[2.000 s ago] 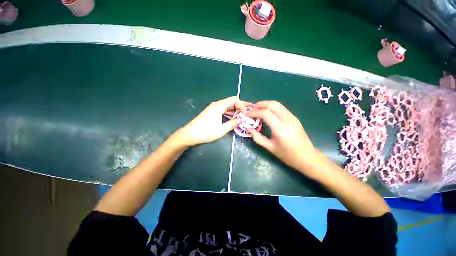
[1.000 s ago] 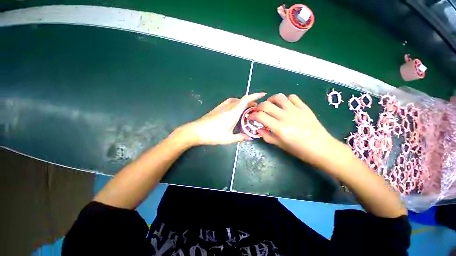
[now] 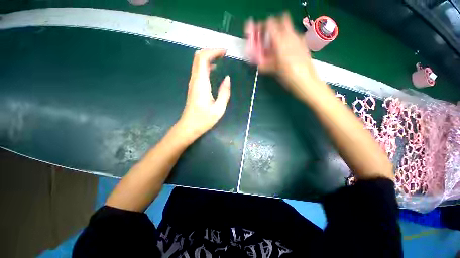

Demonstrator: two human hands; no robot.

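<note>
My right hand point(image 3: 282, 48) is blurred over the pale rail and holds a pink housing point(image 3: 253, 43), which is also blurred; its open end cannot be made out. My left hand point(image 3: 206, 95) is empty above the green tabletop, left of the white seam, thumb and fingers apart. It does not touch the housing. A pile of pink spoked rings point(image 3: 403, 136) lies at the right of the tabletop, partly behind my right forearm.
The pale curved rail point(image 3: 176, 31) edges the tabletop. Beyond it stand a pink housing point(image 3: 313, 41) close to my right hand and another housing point(image 3: 422, 77) further right. A crumpled clear plastic bag point(image 3: 446, 146) with rings lies at far right.
Both hands were together on the housing over the seam. My right hand has carried the housing forward to the rail. My left hand has let go and moved left and forward.
</note>
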